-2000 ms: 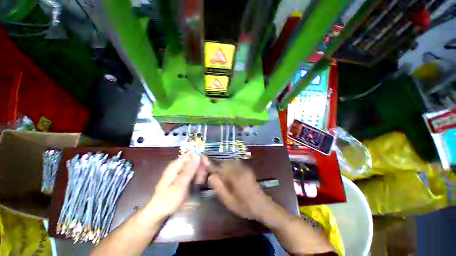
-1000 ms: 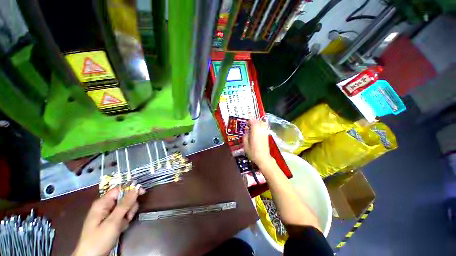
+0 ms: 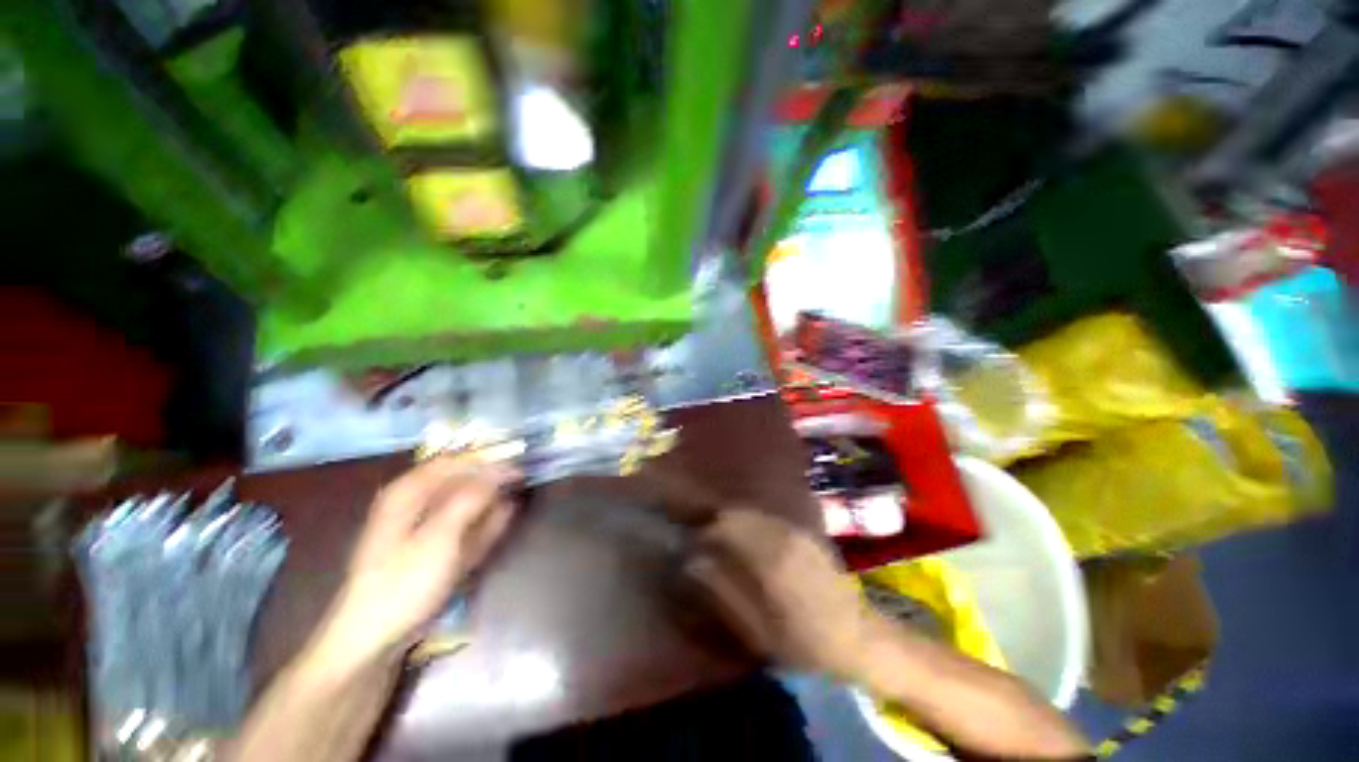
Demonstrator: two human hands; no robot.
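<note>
The frame is blurred. My left hand [image 3: 425, 543] is on the brown board [image 3: 596, 581], its fingers at the gold-tipped end of the cables [image 3: 574, 444] at the edge of the steel plate [image 3: 336, 417]. Blur hides whether it grips any. A short piece of cable [image 3: 443, 625] shows below that hand. My right hand [image 3: 760, 573] is low over the right part of the board, strongly blurred; what its fingers touch cannot be told. The metal bar cannot be made out.
A fanned pile of grey cables [image 3: 179, 618] lies at left. The green press block [image 3: 477, 305] stands behind the plate. To the right are the red controller [image 3: 842, 253], a smartphone [image 3: 853, 354], a red tray [image 3: 939, 491], a white bin [image 3: 1051, 581] and yellow sacks [image 3: 1177, 484].
My right hand has moved from the smartphone back over the board. The view has swung left, showing more of the cable pile. My left hand stays by the cables' left end.
</note>
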